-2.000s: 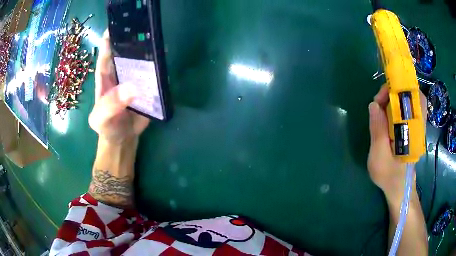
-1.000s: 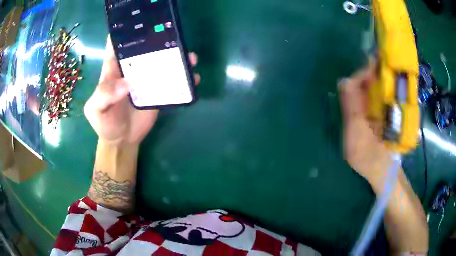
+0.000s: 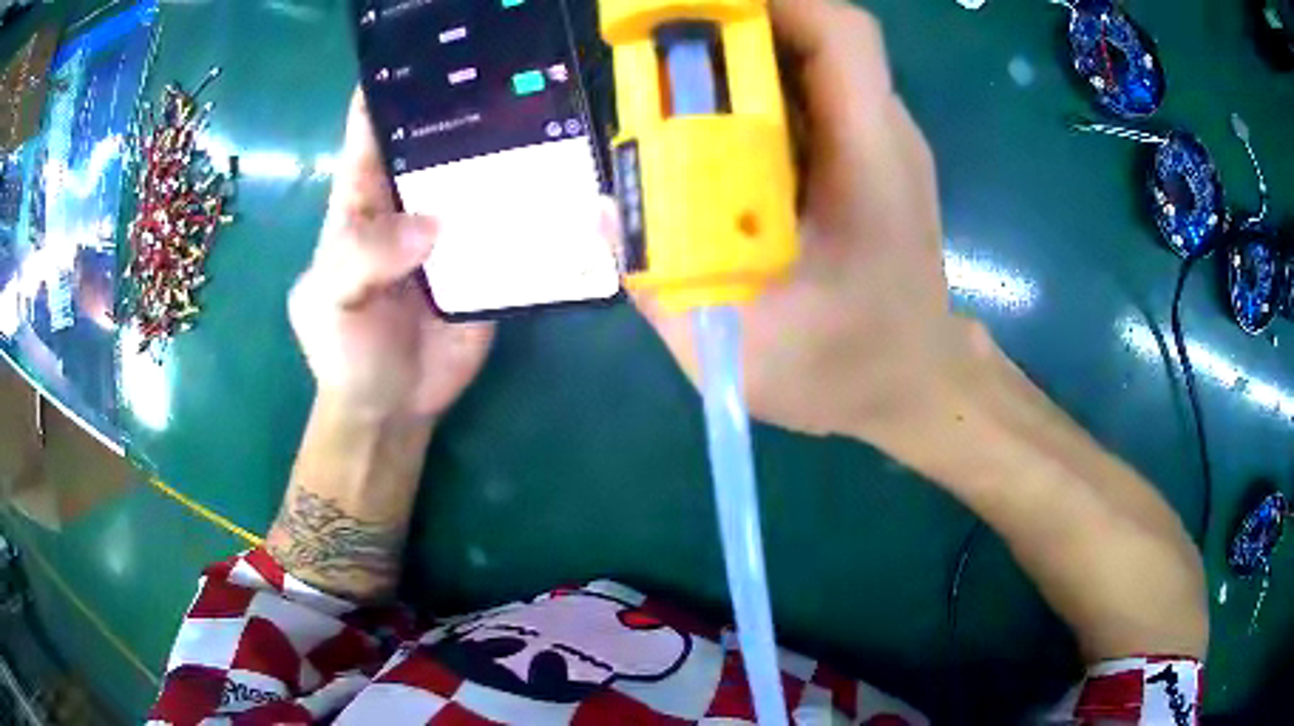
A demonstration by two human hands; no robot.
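My left hand holds a smartphone with its lit screen facing me, dark above and white below. Its thumb lies at the left edge of the screen. My right hand is bare and holds the yellow hot glue gun close against the phone's right side. The gun's front and nozzle are cut off by the top edge. A translucent glue stick runs from the gun's rear down over my checked clothing. My right fingertips are mostly hidden behind the gun.
Several blue circuit board discs with leads lie at the right on the green mat. A black cord runs beside them. At the left lie a pile of red and gold parts, a blue sheet and a brown cardboard box.
My right hand has brought the glue gun left from the right side to beside the phone. My left hand and the phone have shifted slightly right, and the screen has turned more towards me.
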